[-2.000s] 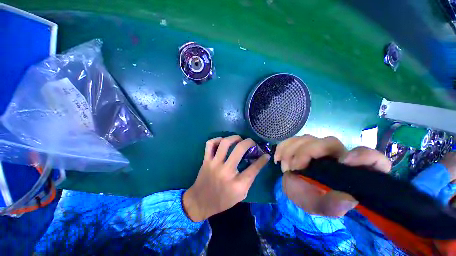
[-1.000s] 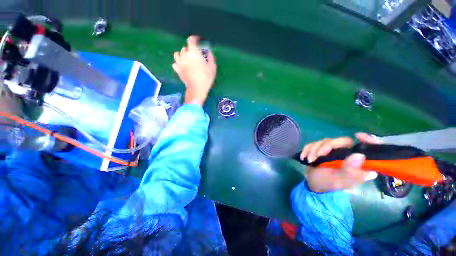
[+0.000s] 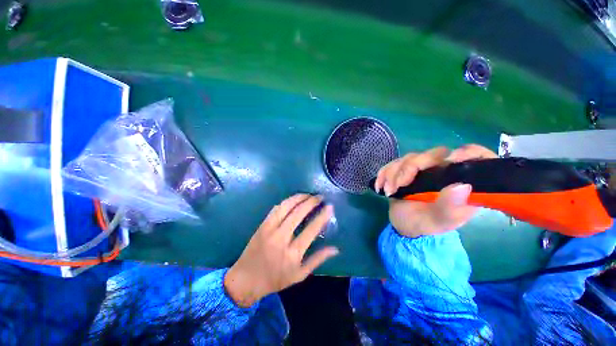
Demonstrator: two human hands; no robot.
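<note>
My left hand point(image 3: 280, 253) is low over the bench near its front edge, fingers curved over a small round unit point(image 3: 325, 228). The fingers cover most of the unit, and a shiny edge shows between index finger and thumb. My right hand point(image 3: 432, 203) grips a black and orange electric screwdriver point(image 3: 520, 192), lying nearly level with its tip pointing left. The tip is beside the lower right rim of the round mesh-bottom screw dish point(image 3: 361, 154). Dark small screws lie in the dish's upper left part. The bit is too small to make out.
A clear plastic bag point(image 3: 142, 165) lies left, against a blue box point(image 3: 94, 94) with white edges and orange and clear tubes. Round units lie on the green belt at upper left point(image 3: 181, 12) and right point(image 3: 478, 71). A grey metal bar point(image 3: 560, 145) and another person's blue sleeve point(image 3: 564, 277) are right.
My left hand has come back from the belt to the front of the bench, leaving a unit on the belt. The unit left of the dish has gone from its place. The right hand still holds the screwdriver.
</note>
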